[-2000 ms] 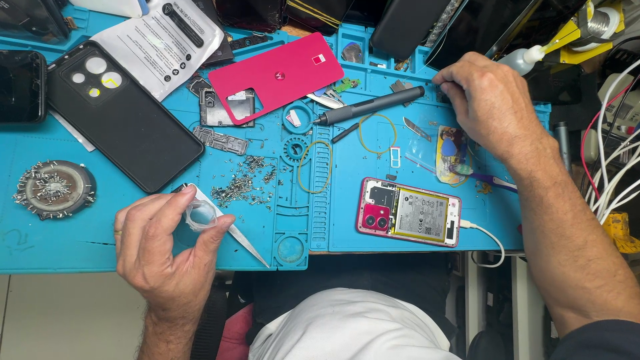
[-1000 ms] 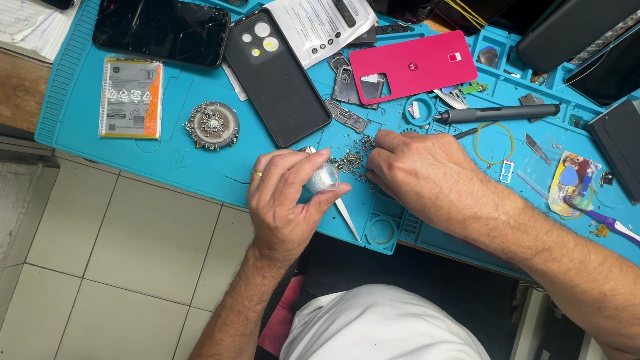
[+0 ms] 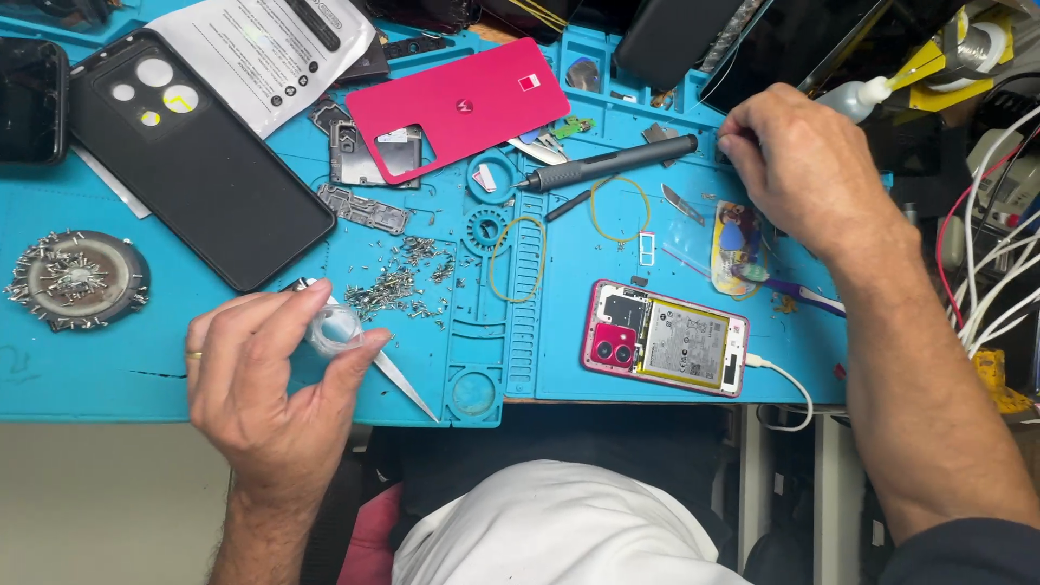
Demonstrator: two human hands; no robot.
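My left hand (image 3: 276, 378) is shut on a small clear round container (image 3: 335, 328), pinched between thumb and fingers; a pointed metal tool (image 3: 406, 388) lies behind it. Just beyond lies a pile of tiny screws (image 3: 390, 288) on the blue repair mat (image 3: 561, 357). At the upper right, my right hand (image 3: 792, 154) hangs over the mat's compartments, thumb near the forefinger; whether anything is between them I cannot tell. A pink phone with its back off (image 3: 666, 340) lies right of centre, a white cable (image 3: 784, 372) at its lower edge. A round magnetic holder (image 3: 79, 280) bristles with screws at the left.
A black phone case (image 3: 203, 171), a pink Motorola back cover (image 3: 459, 110) and a grey pen screwdriver (image 3: 609, 162) lie across the mat. Near my right forearm are a toothbrush (image 3: 792, 292), a blade (image 3: 682, 204) and a squeeze bottle (image 3: 853, 99). White cables (image 3: 987, 260) hang at the right.
My right hand has moved from the screw pile to the upper right compartments, about where it was two seconds ago. My left hand still holds the clear container. The view has shifted right.
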